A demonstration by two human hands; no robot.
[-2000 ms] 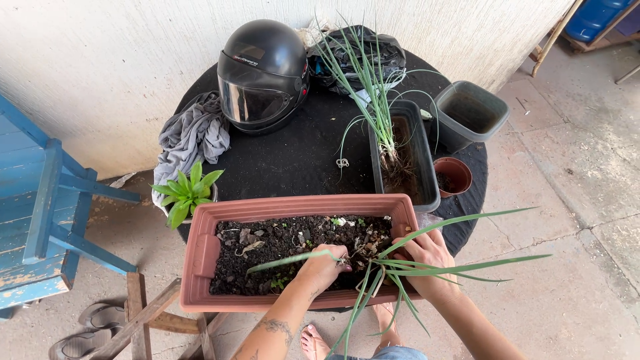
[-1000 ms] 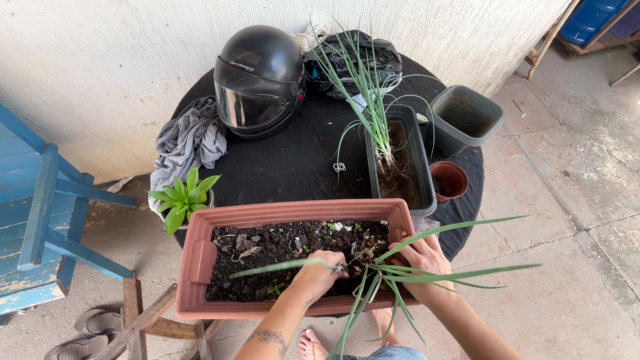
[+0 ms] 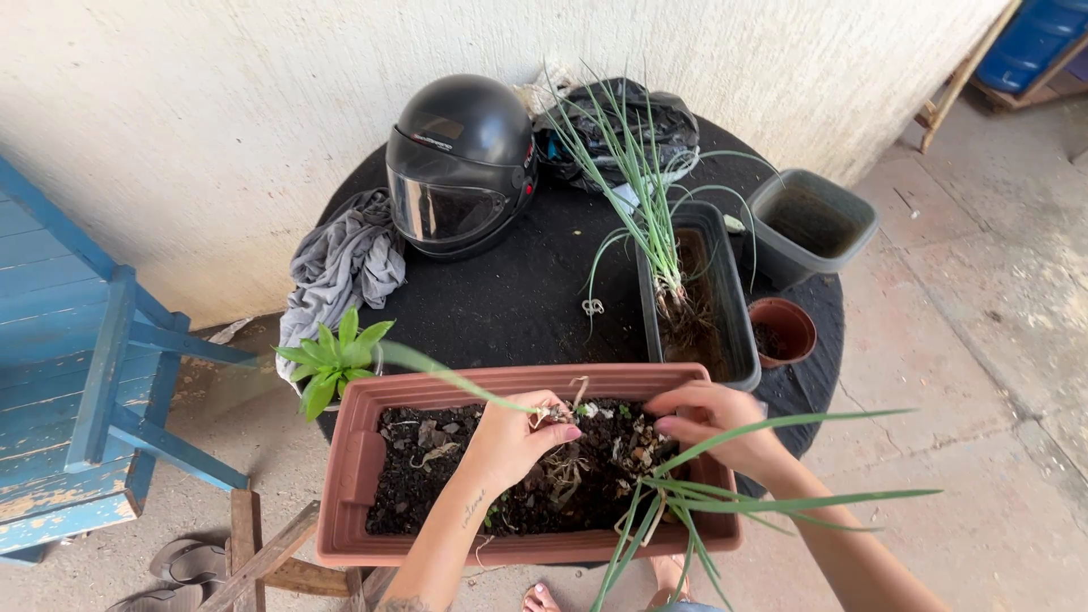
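Note:
A terracotta-coloured plastic planter (image 3: 344, 476) holds dark soil (image 3: 433, 476). My left hand (image 3: 518, 433) is over its middle, gripping a spring onion plant (image 3: 442, 370) by its root end, its green leaf pointing left. Fingers of my right hand (image 3: 710, 421) are spread and bent at the soil's right end; nothing shows held in them. Just below that hand, a larger spring onion clump (image 3: 667, 489) grows from the planter's right end, leaves spreading right and down. Behind, a bunch of spring onions (image 3: 654, 229) with bare roots lies in a black rectangular tray (image 3: 748, 348).
The round table (image 3: 527, 297) also bears a black helmet (image 3: 459, 166), a grey cloth (image 3: 348, 255), a black plastic bag (image 3: 637, 127), a grey square pot (image 3: 816, 221) and a small brown pot (image 3: 786, 331). A potted green plant (image 3: 336, 357) stands left. A blue wooden chair (image 3: 110, 365) stands further left.
My left hand has lifted from the soil with a spring onion in its fingers, its root end now in view. My right hand has moved off the clump's base to just behind it.

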